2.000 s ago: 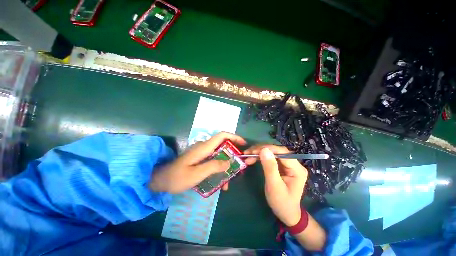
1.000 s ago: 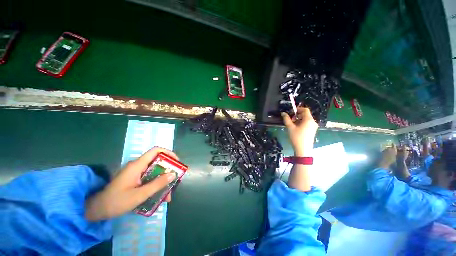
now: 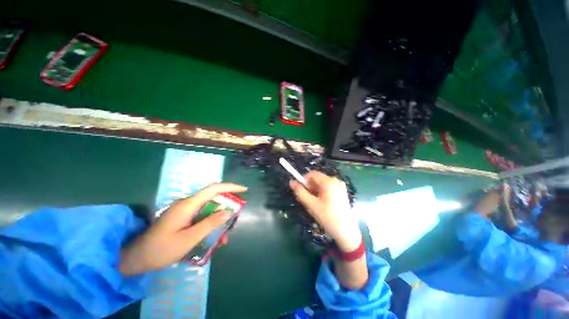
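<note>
My left hand (image 3: 178,230) holds a red-rimmed phone housing (image 3: 218,235) with a green board, above a pale sticker sheet (image 3: 175,293) on the bench. My right hand (image 3: 321,202) holds the tweezers (image 3: 292,169) over the heap of small black parts (image 3: 268,163) and hides part of the heap. A red wristband (image 3: 350,250) is on the right wrist. Whether the right fingers also hold a black part cannot be told.
A black parts bin (image 3: 349,121) full of black parts stands at the belt edge. Phone housings (image 3: 292,103) lie spaced on the green belt (image 3: 187,93). Plain pale sheets (image 3: 405,218) lie right of the heap. Another person's blue sleeve (image 3: 493,252) is at the right.
My right hand with the tweezers has moved from the heap to the parts bin and then back left over the heap. My left hand keeps the phone housing. The view has shifted right.
</note>
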